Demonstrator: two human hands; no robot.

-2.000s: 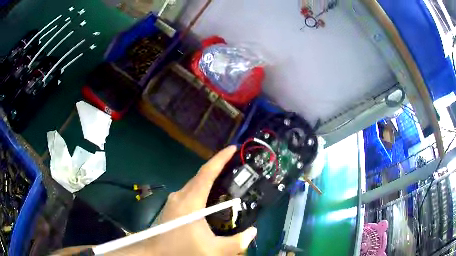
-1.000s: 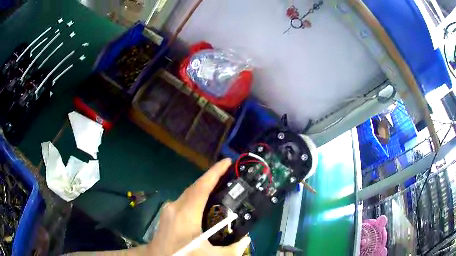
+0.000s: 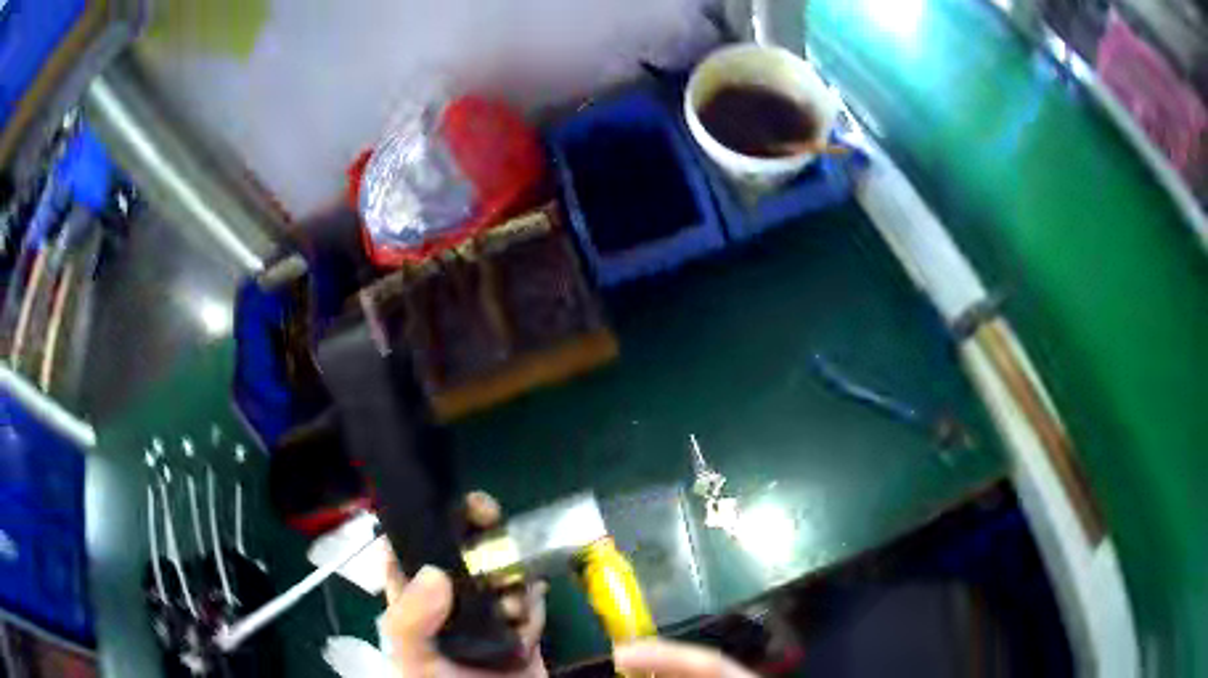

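Note:
The black lock panel (image 3: 404, 457) is held on edge, its long side running up and away. My left hand (image 3: 427, 616) grips its lower end, thumb on one side and fingertips on the other. A white ribbon cable (image 3: 307, 583) trails left from it. A brass-yellow part (image 3: 490, 554) sticks out of the panel's right side between my fingers. The hammer's grey head (image 3: 559, 526) is beside that part; blur hides whether they touch. My right hand (image 3: 682, 658), mostly cut off by the bottom edge, holds the hammer's yellow handle (image 3: 613, 592).
Small keys (image 3: 715, 497) and blue-handled nippers (image 3: 881, 397) lie on the green bench. Behind are a brown parts tray (image 3: 530, 382), a blue bin (image 3: 662, 258), a grease tub (image 3: 762, 166) with a brush, and a red bowl (image 3: 497, 152). Several panels with white cables (image 3: 212, 530) lie left.
The view has swung right and turned. The panel has gone from open back facing me to edge-on. My right hand and the hammer have come into view at the bottom.

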